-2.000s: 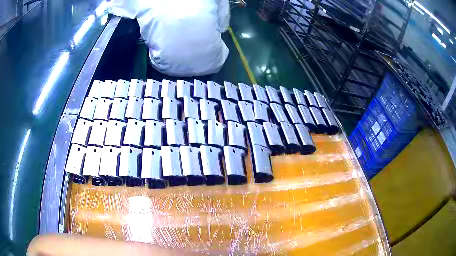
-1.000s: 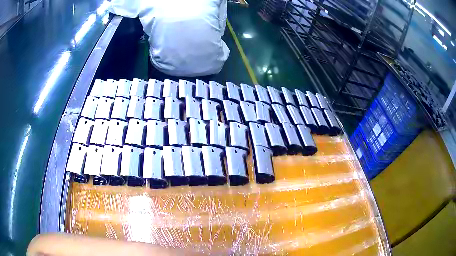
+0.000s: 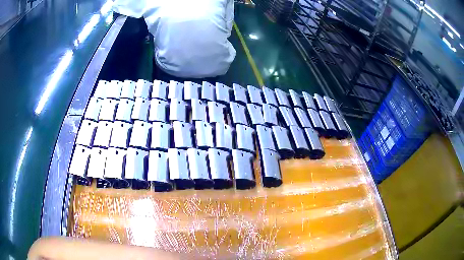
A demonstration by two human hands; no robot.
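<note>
Silver housings with black lower ends stand in four slanted rows (image 3: 158, 167) on the orange-brown board (image 3: 325, 203). The front row ends with a housing (image 3: 270, 167) set slightly apart, right of a small gap. A smooth, blurred, skin-coloured shape at the bottom left edge looks like part of my left hand (image 3: 94, 250). It is cut off by the frame, and no separate fingers or held item can be made out. My right hand is out of the picture.
Shiny wrinkled film covers the board. A grey rail (image 3: 56, 188) and glossy dark green conveyor (image 3: 30, 167) lie left. A person in light clothing (image 3: 193, 45) is beyond the rows. A blue crate (image 3: 389, 129), yellow block (image 3: 422, 188) and dark rack (image 3: 361, 66) are right.
The rows and background sit very slightly further right in the picture. The housings keep their arrangement, and the skin-coloured shape at the bottom left stays in nearly the same place.
</note>
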